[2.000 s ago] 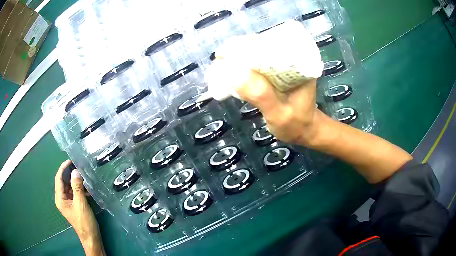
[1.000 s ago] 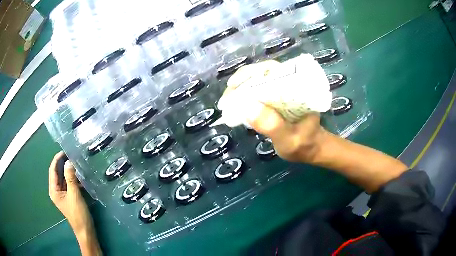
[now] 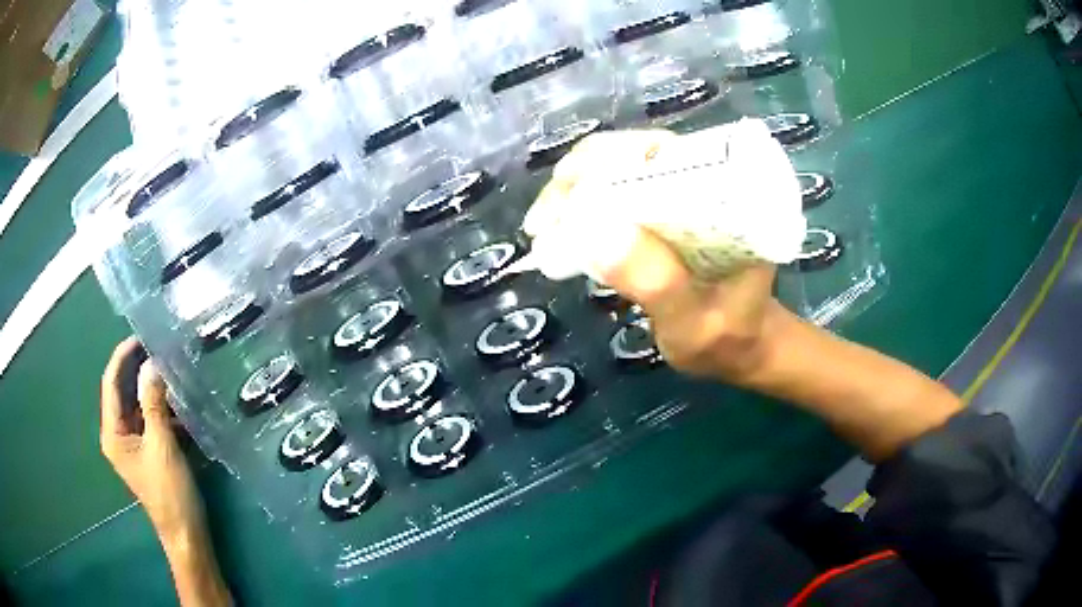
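A clear plastic tray (image 3: 392,534) lies tilted across the view, with round black parts with silver-white rings in rows. My right hand (image 3: 700,311) holds a pale squeeze bottle (image 3: 688,196) on its side. Its nozzle points left, its tip at the right edge of one ringed part (image 3: 483,269); contact cannot be told. The bottle and hand hide some parts. My left hand (image 3: 145,433) is at the tray's left edge, fingers curled around a small dark object (image 3: 144,391) that is mostly hidden.
Glaring white clear trays (image 3: 226,59) lie at the back left. A brown cardboard box (image 3: 30,71) with a white label is at the upper left corner. The green work surface (image 3: 949,178) has white stripes. A grey floor with a yellow line (image 3: 1030,344) shows at the right.
The bottle has turned and come down from a part further back to one nearer me, then stayed near that part. The tray and my left hand appear slightly further left and higher in view.
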